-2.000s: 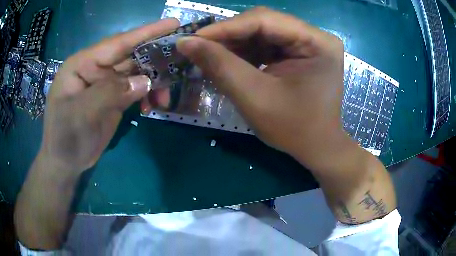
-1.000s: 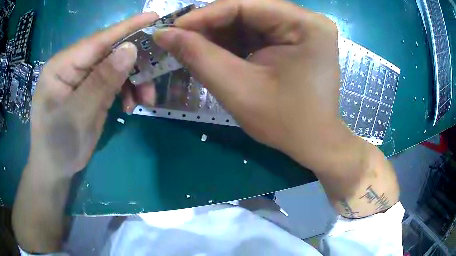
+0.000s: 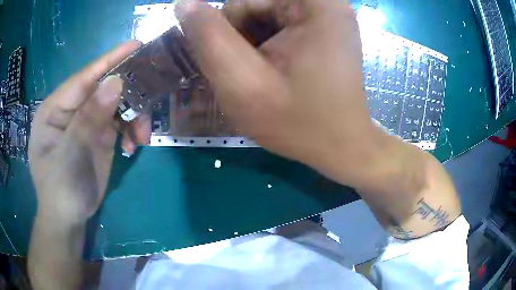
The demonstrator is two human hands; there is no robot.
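Observation:
My left hand (image 3: 76, 124) grips a thin dark, shiny circuit board (image 3: 150, 68) between thumb and fingers, tilted above the label sheet. My right hand (image 3: 283, 79) is blurred at the board's upper right end, thumb and index finger close together; whether they hold a film piece or the board's edge cannot be told. The label sheet (image 3: 404, 90), a dark-to-silver grid with white edge strips and round holes, lies under both hands and is partly hidden by my right hand.
A heap of loose boards (image 3: 17, 124) lies at the far left. Spare label sheets (image 3: 495, 51) curve along the right. White scraps (image 3: 218, 163) lie on the dark green surface (image 3: 186, 198). The table's near edge curves in front of my white clothing. A red item shows beyond the edge at right.
Both hands have shifted left in the picture. The board is tilted differently and shows more of its dark face. My right hand has moved up, its fingertips now near the top edge.

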